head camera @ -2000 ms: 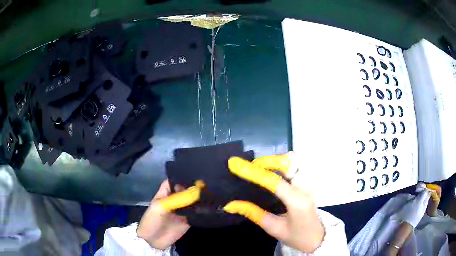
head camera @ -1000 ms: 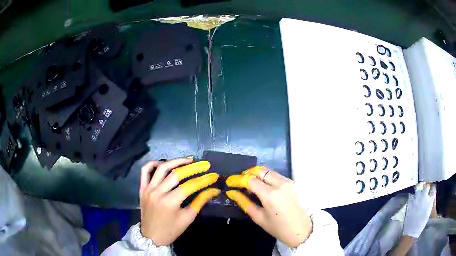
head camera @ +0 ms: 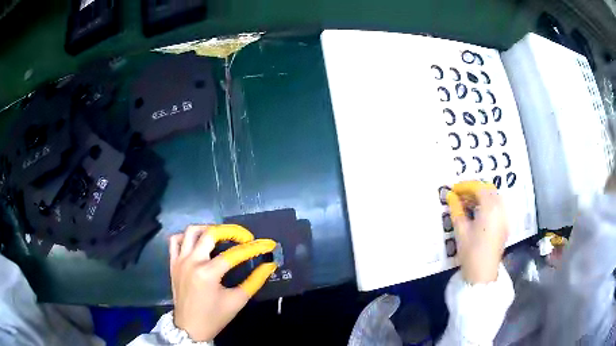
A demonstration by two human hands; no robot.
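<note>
A flat matte black cover point(head camera: 297, 236) lies at the table's near edge, with small white icons facing up. My left hand point(head camera: 226, 267), with yellow finger cots, rests on its left part, fingertips beside a round opening; a dark shape shows under the curled fingers. My right hand point(head camera: 476, 216) is over the white ring tray point(head camera: 385, 155), its yellow-cotted fingertips at a black ring in the lower rows. Whether a ring is pinched there cannot be told. Rows of black rings point(head camera: 475, 140) lie on the tray's right part.
A loose heap of black covers point(head camera: 94, 189) lies at left, and a separate cover stack point(head camera: 172, 101) at upper middle. A second white slab point(head camera: 547, 135) stands right of the tray. Boxy black items point(head camera: 172, 13) lie beyond the table. Other people's white sleeves point(head camera: 34, 311) show at both lower corners.
The view has shifted right. My right hand has left the cover and moved onto the ring tray. My left hand stays on the cover, which now lies more exposed with icons visible.
</note>
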